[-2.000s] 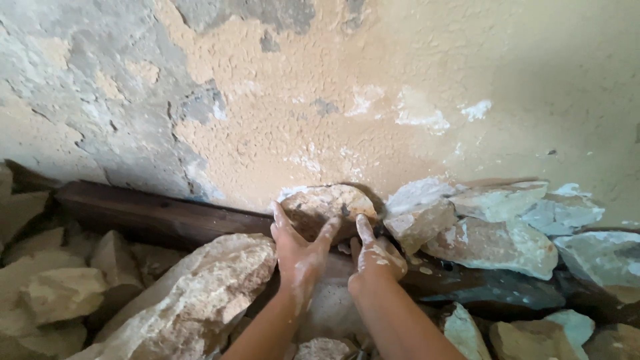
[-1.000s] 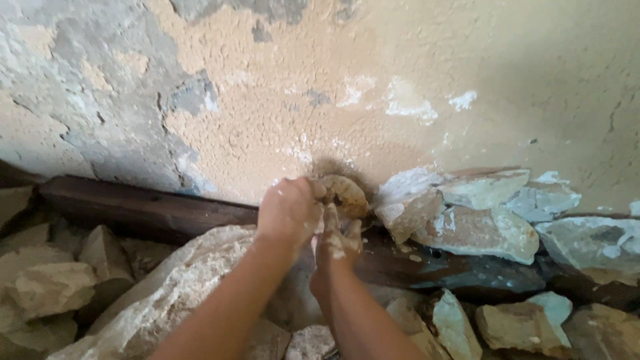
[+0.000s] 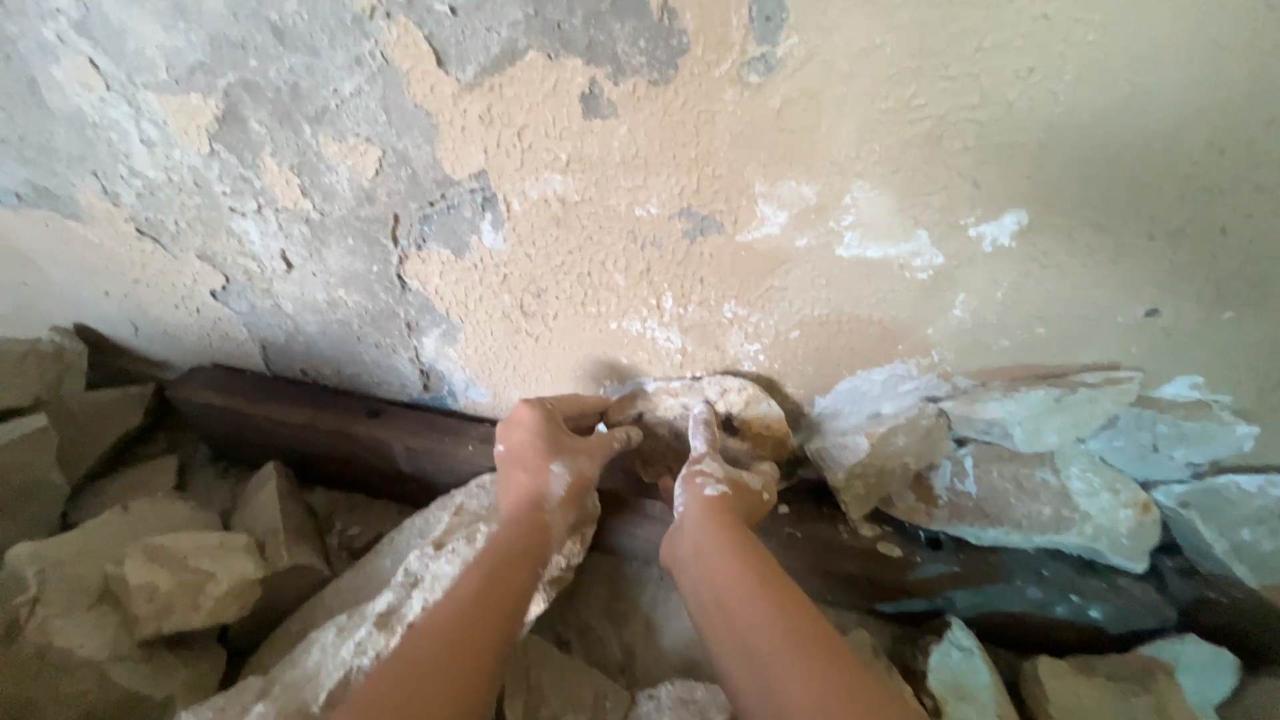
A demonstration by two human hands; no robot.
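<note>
A rounded tan stone [image 3: 755, 415] rests on a dark wooden beam [image 3: 330, 435] against the plastered wall [image 3: 640, 270]. My left hand [image 3: 555, 450] is at the stone's left end, thumb and fingers around its edge. On the stone's front face lies the thumb of my right hand [image 3: 720, 480], with the other fingers curled low by its right part; white paste smears this hand. Part of the stone's underside is hidden by my hands. Just to the right, flat stones [image 3: 1030, 495] coated with whitish mortar are stacked on the beam.
A large rough stone [image 3: 400, 590] leans below the beam, under my left forearm. Loose broken stones [image 3: 190, 580] are heaped at the left, and more stones [image 3: 1105, 685] lie at the lower right. Paint is peeling on the wall's upper left.
The stone's rounded end was between both hands a second ago, more covered by them; now more of its face shows. My left hand has shifted to its left end, and my right thumb lies on its face.
</note>
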